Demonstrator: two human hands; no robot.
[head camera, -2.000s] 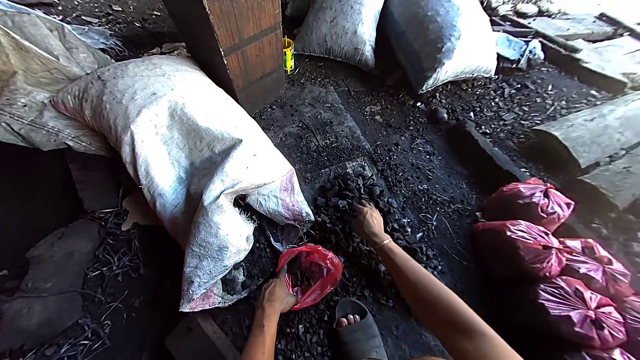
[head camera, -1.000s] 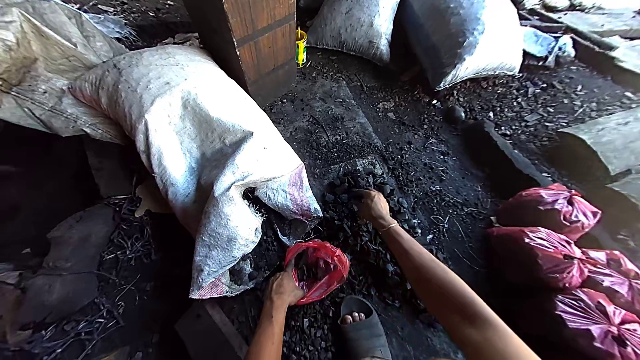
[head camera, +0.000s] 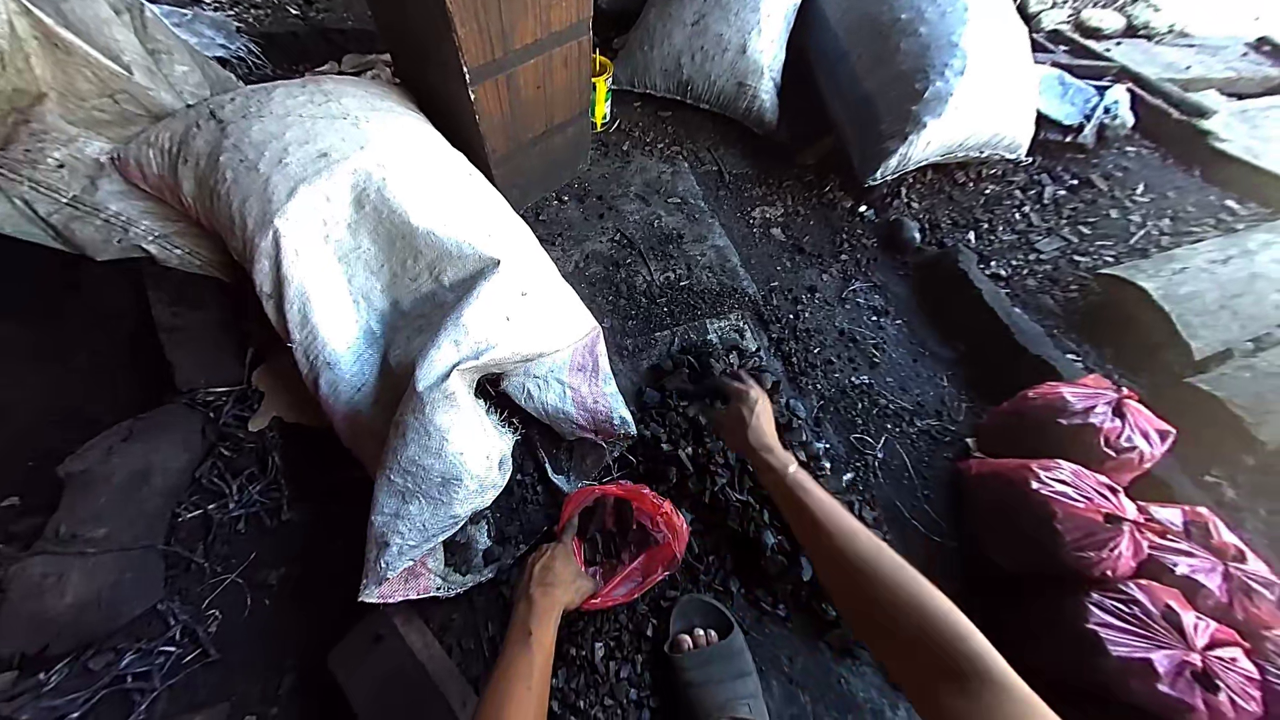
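My left hand (head camera: 556, 577) grips the rim of a red plastic bag (head camera: 655, 575), whose mouth faces up and shows dark charcoal pieces inside. My right hand (head camera: 745, 415) is at the heap of charcoal (head camera: 700, 460), up and to the right of the bag; its fingers are blurred against dark lumps, so whether it holds any cannot be told. A large white woven sack (head camera: 400, 260) lies to the left, its open end beside the bag, with charcoal at its mouth.
Several tied red plastic bags (head camera: 1075, 425) stand at the right. Beyond are a wooden post (head camera: 530, 90), a yellow can (head camera: 601, 92) and full woven sacks (head camera: 700, 55). A dark block (head camera: 985, 310) lies right of the heap. My sandalled foot (head camera: 715, 660) is below the bag.
My right hand stays around the charcoal heap, with its fingers shifted a little. My left hand keeps its hold on the red bag.
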